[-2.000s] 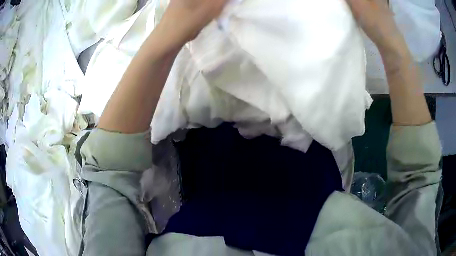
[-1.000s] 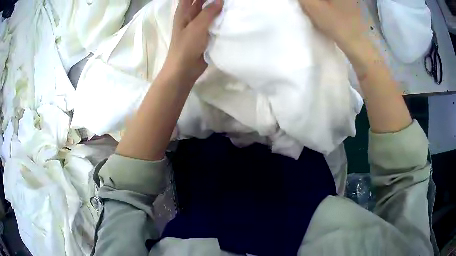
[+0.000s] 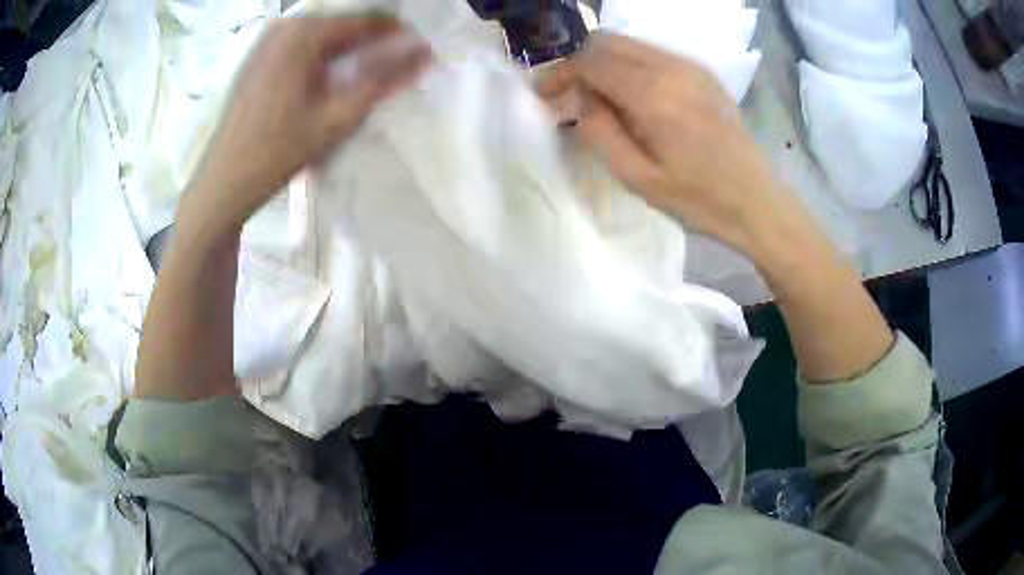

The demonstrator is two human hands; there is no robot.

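Observation:
A cream garment (image 3: pixel 449 258) lies bunched over the table's front edge and hangs towards my lap, blurred by motion. My left hand (image 3: pixel 326 90) is at its upper left, blurred, with fingers bent over the cloth. My right hand (image 3: pixel 657 129) is at its upper right, fingertips pinched together near the machine's needle end (image 3: pixel 545 28). A small dark thing shows at the right fingertips; I cannot tell what it is. The needle area is mostly hidden by cloth and hand.
White pads (image 3: pixel 859 124) overlap in a stack at the right, and more white pads (image 3: pixel 702 34) lie behind my right hand. Black-handled scissors (image 3: pixel 932 200) lie near the table's right edge. Cream garments (image 3: pixel 67 247) are heaped at the left. Clear plastic (image 3: pixel 780 494) shows below the table.
The machine's needle end and more pads have come into view. My left hand has moved left, and my right hand has come to the needle end. The cloth is shifted left and lower.

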